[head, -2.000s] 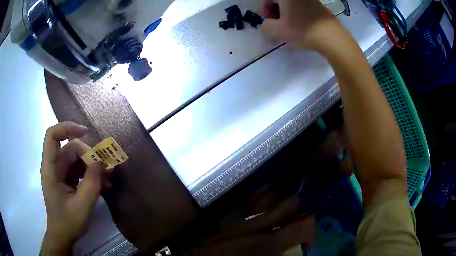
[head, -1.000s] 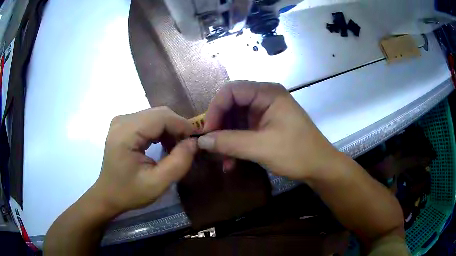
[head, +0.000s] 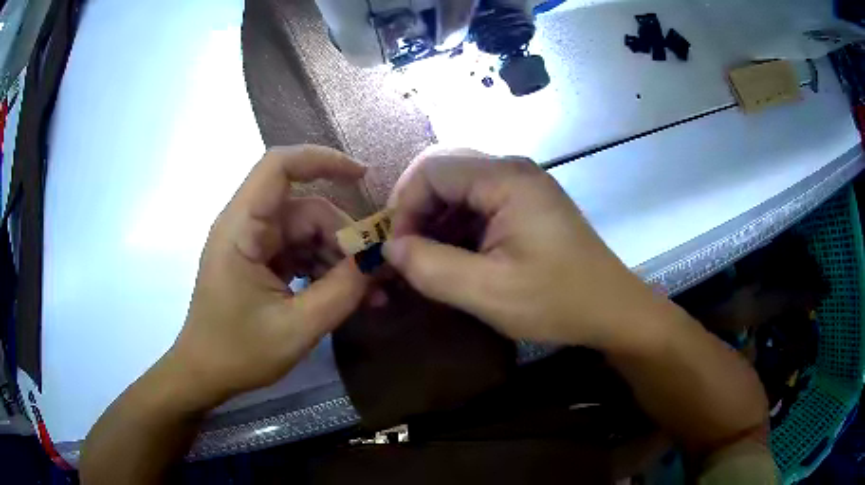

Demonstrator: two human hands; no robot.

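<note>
My left hand and my right hand meet over the brown cloth piece. Between their fingertips is a tan label with dark print. A small black tab lies against the label's lower edge, at my left thumb tip and right thumb. Both hands grip the label and tab; the right fingers hide the label's right end. The cloth runs from under the sewing machine head down beneath my hands to the table's front edge.
A black tab heap and a tan label stack lie on the machine bed. A dark block hangs beside the needle area. A green basket is at right. Dark strips lie at far left.
My right hand has come from the black tab heap to my left hand. The view has shifted. The black tab now shows more clearly against the label, and my left fingers have opened a little.
</note>
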